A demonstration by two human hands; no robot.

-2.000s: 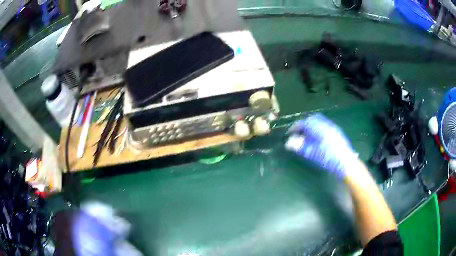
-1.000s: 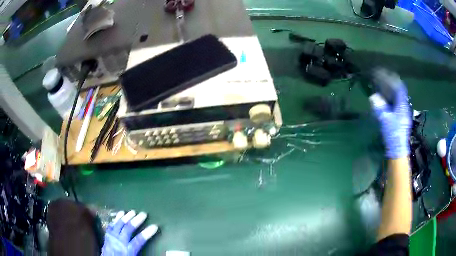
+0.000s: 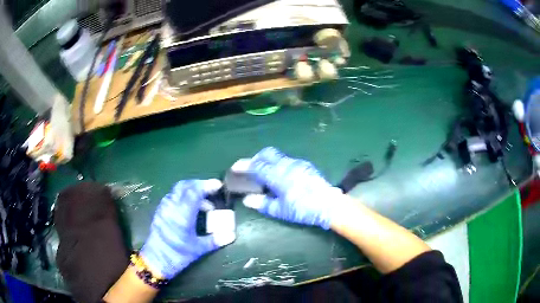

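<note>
My left hand (image 3: 180, 228), in a blue-white glove, grips a small white mains socket (image 3: 220, 220) with a dark side, low in the middle of the view. My right hand (image 3: 296, 188), gloved too, holds a power adapter (image 3: 240, 176) just above and right of the socket. The adapter is blurred and its face looks grey. The two are close together; I cannot tell if they touch. A black cable bundle (image 3: 358, 176) lies on the bench right of my right hand, partly hidden by the wrist.
The electronic load (image 3: 254, 59) stands on a wooden board (image 3: 136, 118) with pens and tweezers, a phone (image 3: 207, 15) on top. A white bottle (image 3: 77, 47) is behind left. A dark brown rounded cloth (image 3: 89, 237) lies left. Black adapters (image 3: 482, 124) are piled right. Plastic scraps (image 3: 266, 273) lie in front.
My right hand has come back from the adapters at the right and now holds an adapter. My left hand, open before, now grips the white socket. The view has tilted down.
</note>
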